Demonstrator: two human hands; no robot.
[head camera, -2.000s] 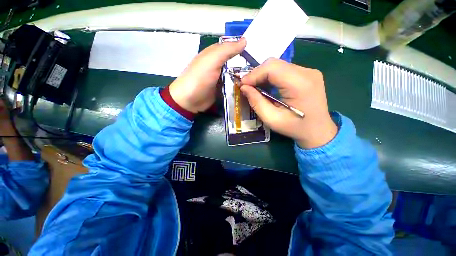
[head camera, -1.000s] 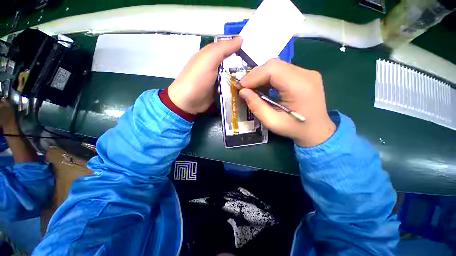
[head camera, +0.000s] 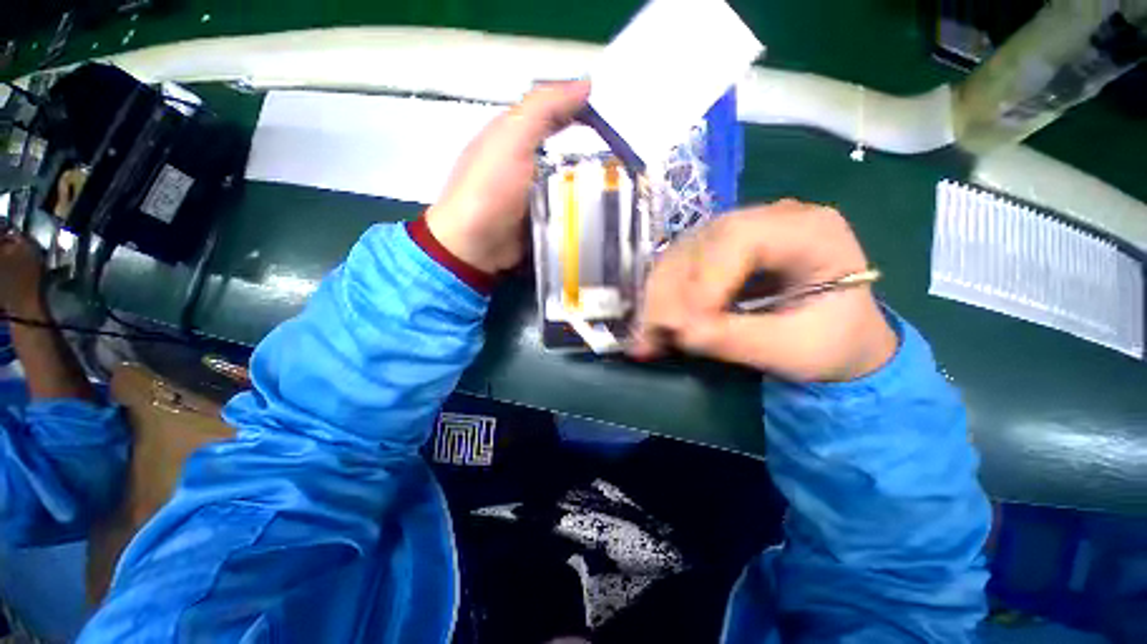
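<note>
My left hand (head camera: 493, 183) holds the opened phone chassis (head camera: 550, 252) upright along its left side, thumb near the raised white battery (head camera: 676, 73). An orange-yellow flex cable (head camera: 571, 239) runs lengthwise in the battery bay. My right hand (head camera: 755, 296), slightly blurred, is at the chassis's lower right corner. It holds a thin metal tool (head camera: 811, 289) whose pale end points right. Its fingertips are at a small white strip (head camera: 591, 335) lying slanted over the chassis's lower end. Whether they pinch the strip is unclear.
A blue parts tray (head camera: 725, 145) with a heap of tiny clear pieces is behind the phone. A white paper sheet (head camera: 340, 145) and a black box (head camera: 151, 189) are at left, a ridged white sheet (head camera: 1038, 264) at right. A white rail (head camera: 377, 63) runs behind. A neighbour's sleeve (head camera: 57, 459) shows at left.
My right hand has moved from the chassis's upper part down to its lower right, and the tool has swung round. The slanted white strip and the heap in the tray now show. The chassis has shifted slightly left.
</note>
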